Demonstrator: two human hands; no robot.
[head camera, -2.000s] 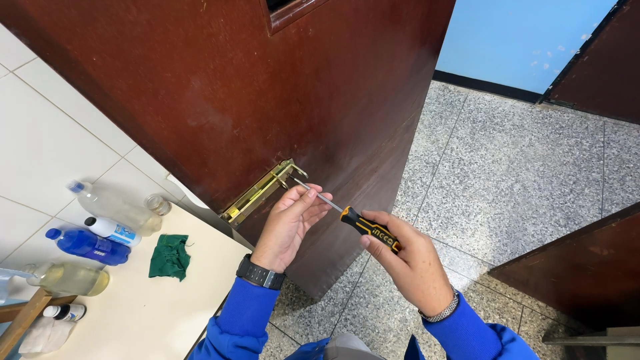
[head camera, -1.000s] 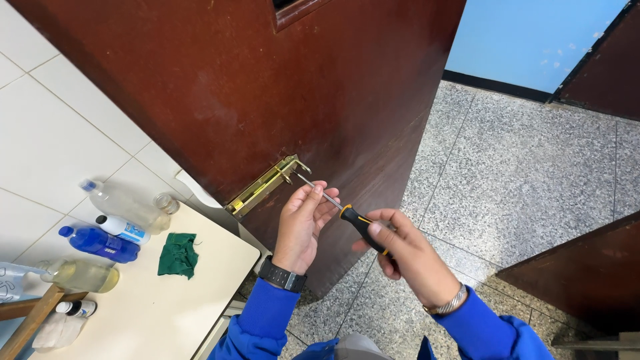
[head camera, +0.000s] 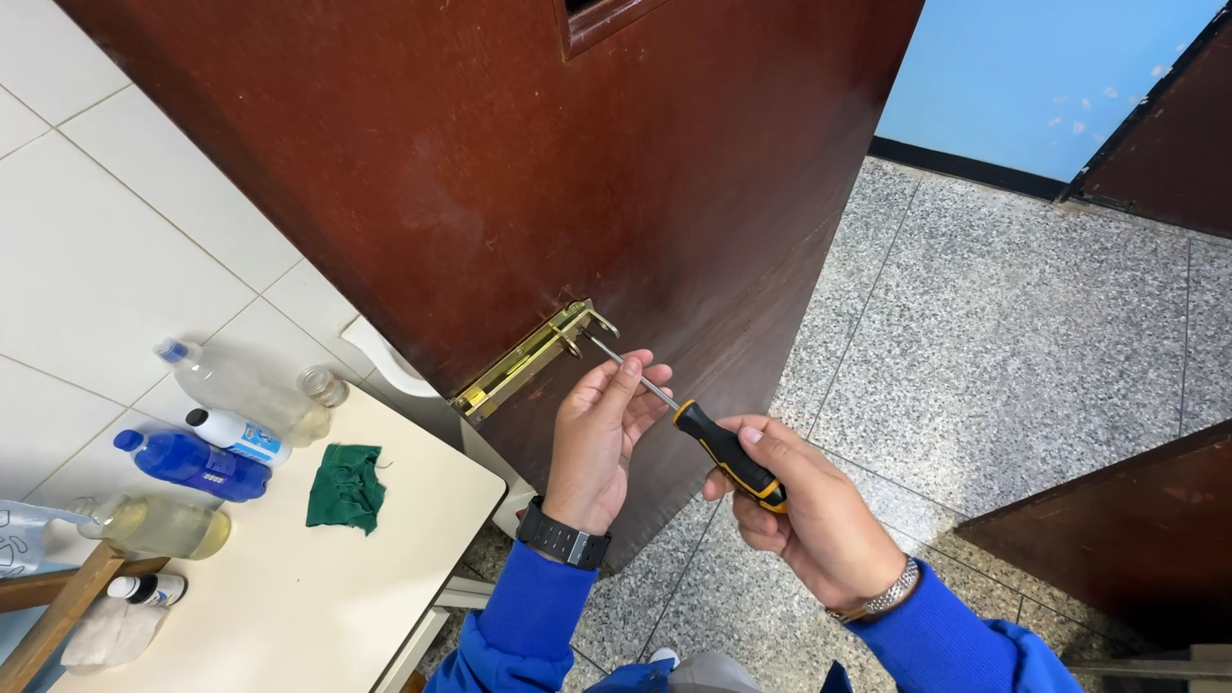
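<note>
A brass-coloured metal lock mechanism (head camera: 525, 361) is mounted on the edge of a dark red-brown wooden door (head camera: 462, 183). My right hand (head camera: 808, 500) grips the black and yellow handle of a screwdriver (head camera: 729, 454). The screwdriver's tip is at the upper right end of the metal mechanism, between two projecting prongs; whether a screw sits there I cannot tell. Thumb and fingers of my left hand (head camera: 608, 433) pinch the steel shaft partway along. A black watch is on the left wrist, a metal bracelet on the right.
At the left, a cream table (head camera: 385, 568) holds a green cloth (head camera: 346, 488), a blue bottle (head camera: 192, 465), clear plastic bottles (head camera: 255, 390), a small glass jar (head camera: 323, 386) and a wooden frame piece (head camera: 63, 616). Another dark door panel (head camera: 1116, 529) stands at the right above speckled floor.
The right hand's fingers have shifted around the screwdriver handle, which shows a different side than two seconds ago. The left hand stays at the shaft, and the tip remains at the metal mechanism.
</note>
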